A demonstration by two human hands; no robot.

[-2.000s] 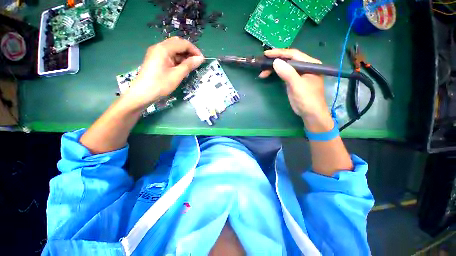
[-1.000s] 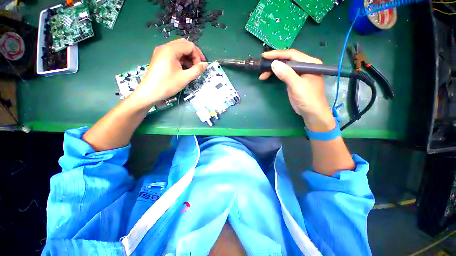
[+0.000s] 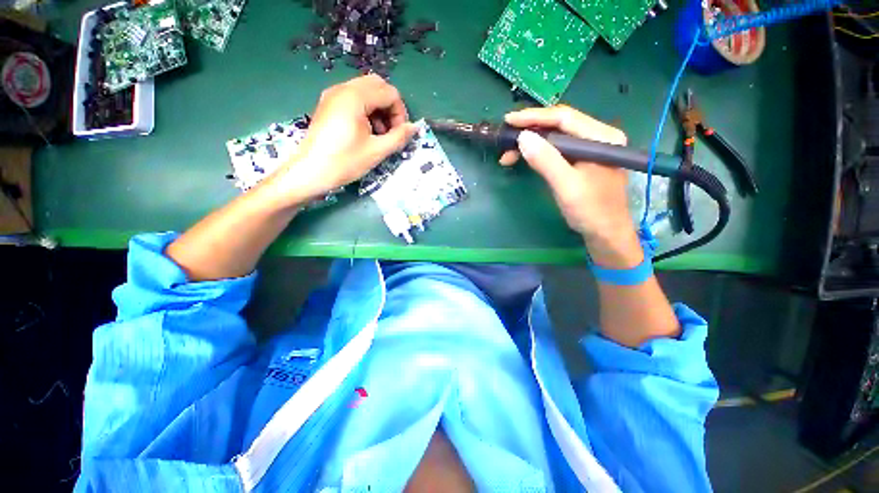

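My right hand holds the soldering iron by its black handle, with the metal tip pointing left at the top corner of a whitish circuit board. My left hand is over the board's upper left edge, thumb and forefinger pinched close to the iron's tip. A thin strand seems to be between these fingers, but it is too small to tell clearly. A second populated board lies to the left, partly under my left hand and forearm.
Loose black components lie beyond my left hand. Green boards lie upper right. A white tray with populated boards is upper left. Nippers and a blue reel are at right. A blue cord runs to my right wrist.
My left hand has moved slightly right, nearer the board's top corner. The iron's handle is tilted a little more, its rear end lower. Both hands keep their hold.
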